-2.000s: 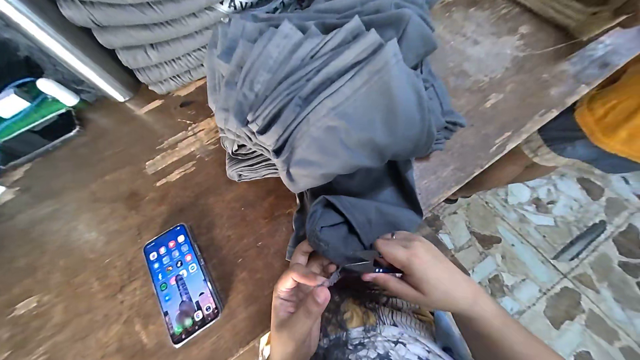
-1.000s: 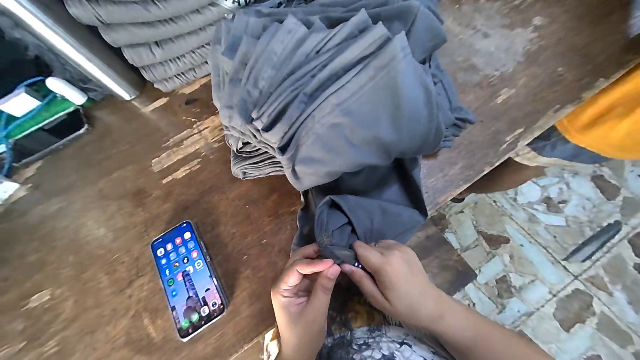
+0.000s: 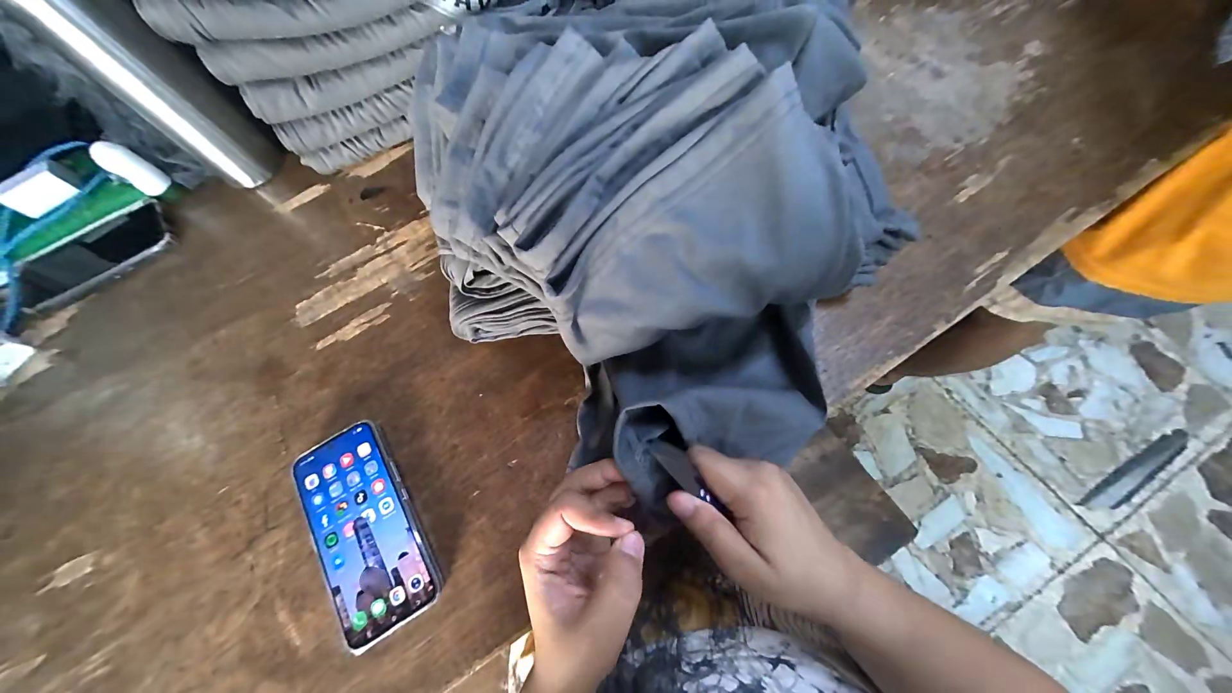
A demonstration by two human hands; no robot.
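Note:
A thick pile of grey fabric garments (image 3: pixel 674 192) lies on the worn wooden table, and a darker grey piece (image 3: pixel 741 385) hangs from it toward me. My right hand (image 3: pixel 760 525) holds a small dark tool (image 3: pixel 691 476), perhaps thread snips, between thumb and fingers, its tip at the rolled edge of the dark piece. My left hand (image 3: pixel 587 558) is just left of that edge with thumb and fingers curled; whether it pinches a thread or cloth is not clear. A phone with its screen lit (image 3: pixel 366 539) lies on the table to the left.
Folded grey garments (image 3: pixel 318 77) are stacked at the back beside a metal tube (image 3: pixel 164 96). A green-and-black item with a blue cord (image 3: pixel 87 231) is at the far left. A person in orange clothing (image 3: pixel 1165 231) is beyond the table's right edge, above a stone-patterned floor (image 3: pixel 1078 500).
My hands were together at the cloth edge a second ago and are now slightly apart. The dark tool shows more plainly in my right hand.

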